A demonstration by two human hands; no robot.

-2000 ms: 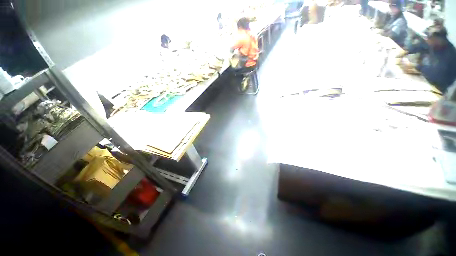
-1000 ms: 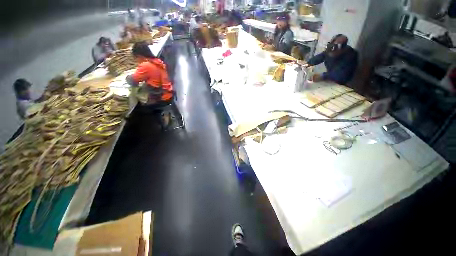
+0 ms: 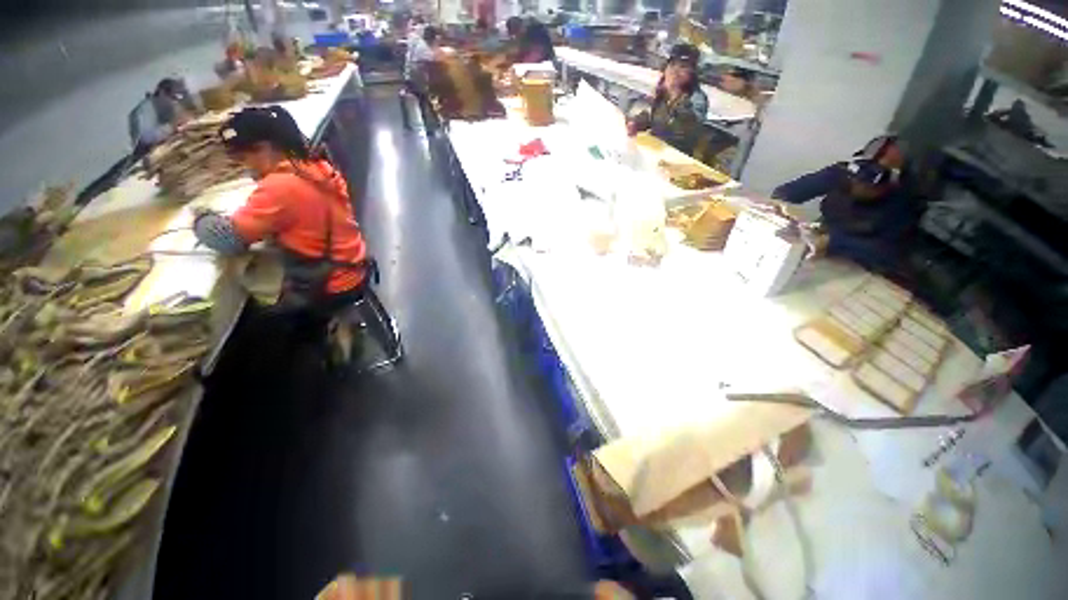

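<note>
My left hand (image 3: 358, 587) seems to show as a blurred tan shape cut off by the bottom edge. A smaller blurred shape farther right at the same edge may be my right hand (image 3: 614, 590). What either holds is hidden. Nearest on the right table, a flat tan panel (image 3: 691, 451) lies on brown pieces at the table's edge, with pale looped straps (image 3: 775, 533) beside it. A long dark strip (image 3: 867, 416) lies behind. On the left table is a large heap of brown straps (image 3: 88, 410), some with yellow edges.
A grey aisle floor (image 3: 404, 434) runs between the tables. A person in orange (image 3: 310, 229) sits on a stool at the left table. Two people sit on the right table's far side. That table holds tan panels in rows (image 3: 878, 334), a white box (image 3: 761, 252) and plastic bags.
The view has moved forward along the aisle. The orange-clad person and tan panel appear nearer. The green sheet and the foot have left the picture; blurred tan shapes have appeared at the bottom edge.
</note>
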